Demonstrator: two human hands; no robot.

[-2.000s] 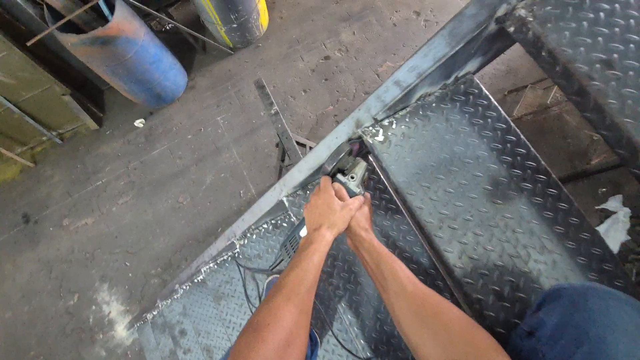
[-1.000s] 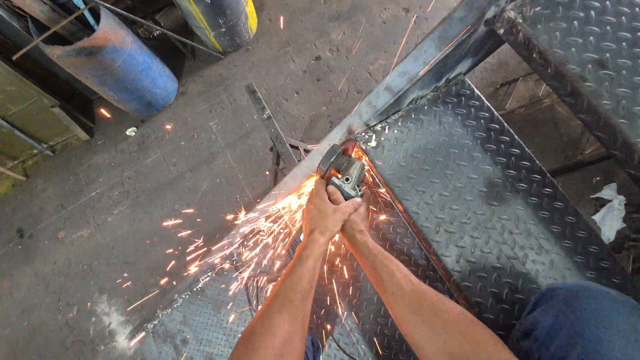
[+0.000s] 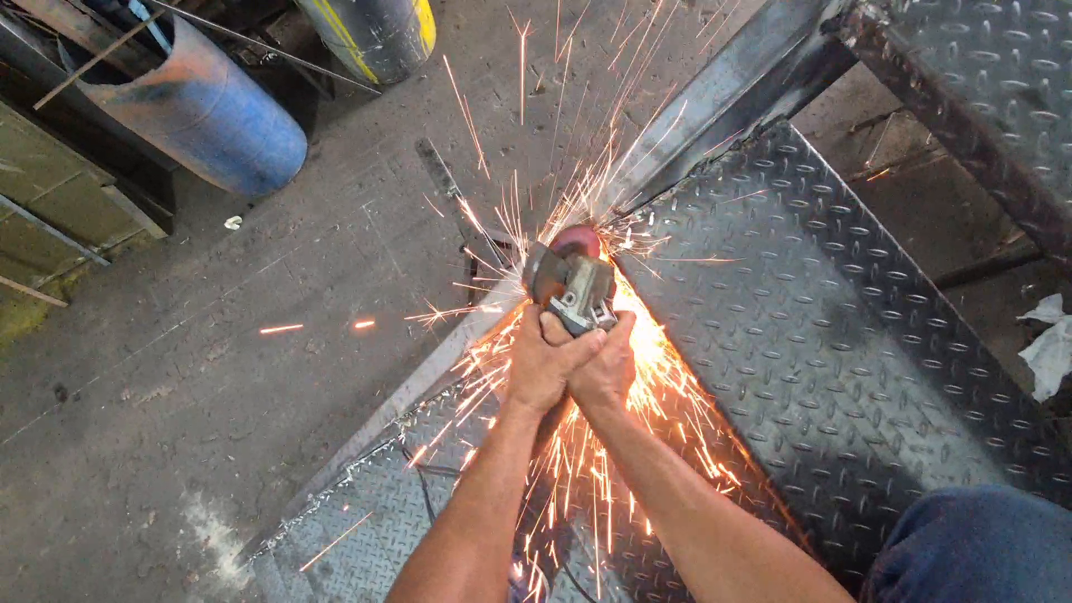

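Observation:
Both my hands grip an angle grinder point(image 3: 578, 289) at the middle of the view. My left hand point(image 3: 540, 360) and my right hand point(image 3: 607, 364) close around its body side by side, touching. The grinder's reddish disc point(image 3: 576, 241) is at the corner where a steel stringer point(image 3: 695, 126) meets a diamond-plate stair tread point(image 3: 804, 318). Bright sparks spray down over the lower diamond-plate tread point(image 3: 360, 519) and up past the stringer. My forearms and the sparks hide much of the grinder's rear and part of its cord.
A blue drum point(image 3: 218, 117) holding long scrap stands upper left, beside a dark drum with yellow stripes point(image 3: 368, 33). A flat metal bar point(image 3: 444, 180) is beyond the stringer. Another diamond-plate tread point(image 3: 988, 75) is upper right; a white rag point(image 3: 1048, 347) lies at the right edge. My knee point(image 3: 971, 544) is lower right.
Two seconds ago there were no sparks; one second ago they sprayed mostly down and left. Now they fly both upward and downward. Both hands have kept their hold on the grinder.

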